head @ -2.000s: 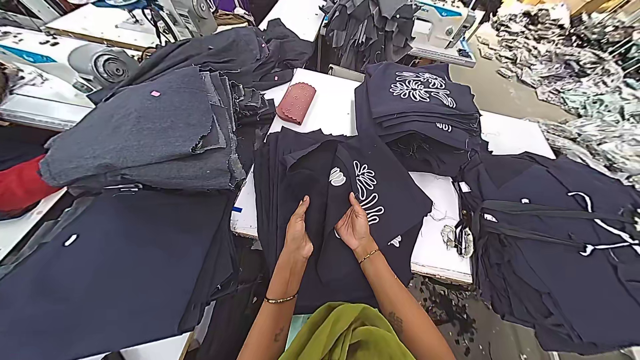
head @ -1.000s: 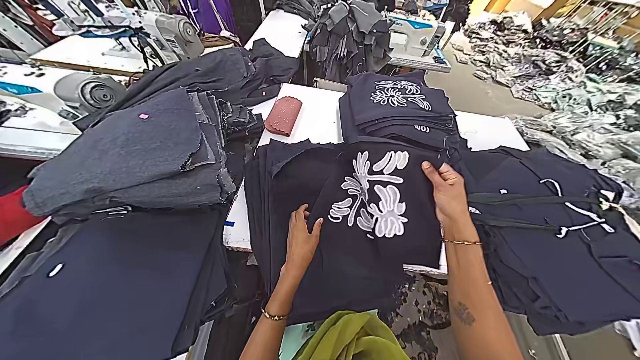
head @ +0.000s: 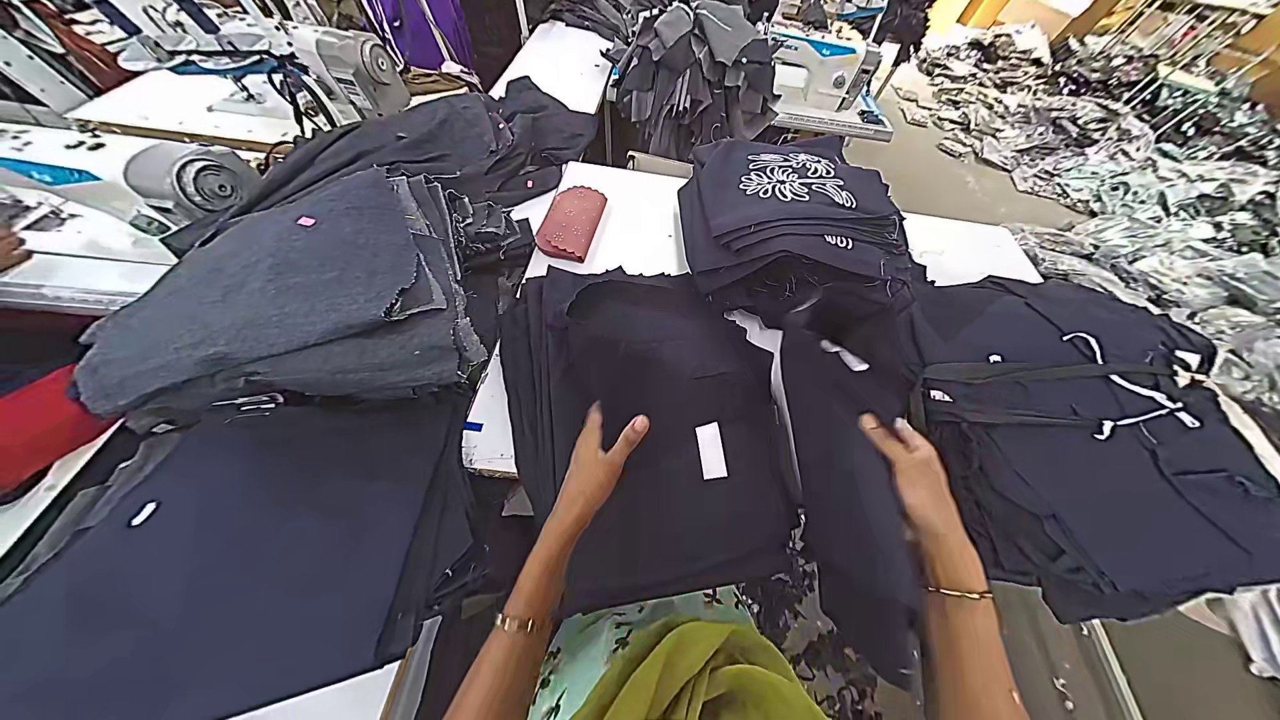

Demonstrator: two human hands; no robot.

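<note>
A pile of dark navy fabric panels (head: 660, 400) lies before me, a white paper label (head: 711, 451) on its top piece. My left hand (head: 600, 460) rests at the left part of this pile, fingers apart, holding nothing. At the right, my right hand (head: 915, 470) grips a loose navy panel (head: 850, 500) that hangs beside the pile over the table's front edge; the hand is somewhat blurred. Behind it stands a folded stack of navy panels with white floral embroidery (head: 790, 180).
Grey denim pieces (head: 250, 290) and navy fabric (head: 240, 540) are heaped at left. Navy pieces with a white cord (head: 1120, 450) lie at right. A pink case (head: 572, 223) sits on the white table (head: 645, 215). Sewing machines (head: 825, 65) stand behind.
The embroidered panel spread on the near pile has left its top, exposing the panel with the white label. My right hand has moved lower, with a panel now hanging at the right.
</note>
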